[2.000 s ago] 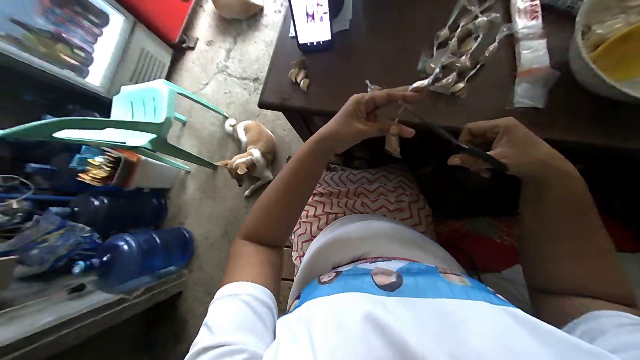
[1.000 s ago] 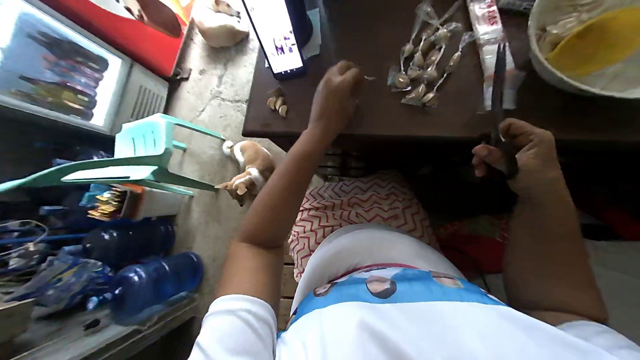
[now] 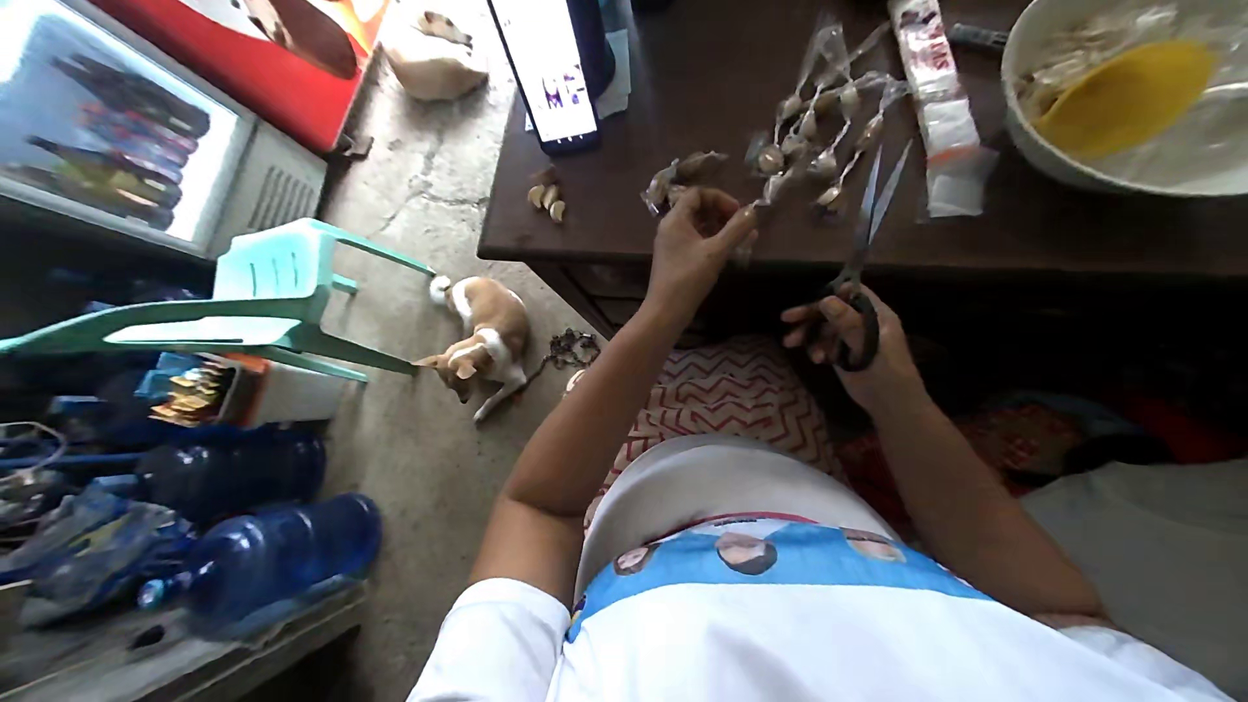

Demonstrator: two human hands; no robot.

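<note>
Near the front edge of the dark wooden table (image 3: 682,117), my left hand (image 3: 697,239) pinches a small clear plastic packet (image 3: 746,216) with something brownish inside. Beside its knuckles lies a bunch of similar packets (image 3: 673,177). My right hand (image 3: 858,341) has its fingers in the black handles of a pair of scissors (image 3: 866,229), whose blades stand slightly apart and point toward the table. Strings of knotted plastic packets with garlic-like cloves (image 3: 804,136) lie beyond the hands. Several loose cloves (image 3: 548,198) rest at the table's left corner.
A phone (image 3: 551,73) stands at the table's left. A plastic pack with red print (image 3: 941,107) lies beside a white bowl (image 3: 1024,127) holding a yellow scoop-like piece (image 3: 1121,97). On the floor are a dog (image 3: 487,327), a green plastic chair (image 3: 278,283) and blue water jugs (image 3: 283,556).
My left hand has moved right from near the loose cloves and now holds a packet. The scissors have shifted left and their blades have parted. A bunch of packets now shows beside my left hand.
</note>
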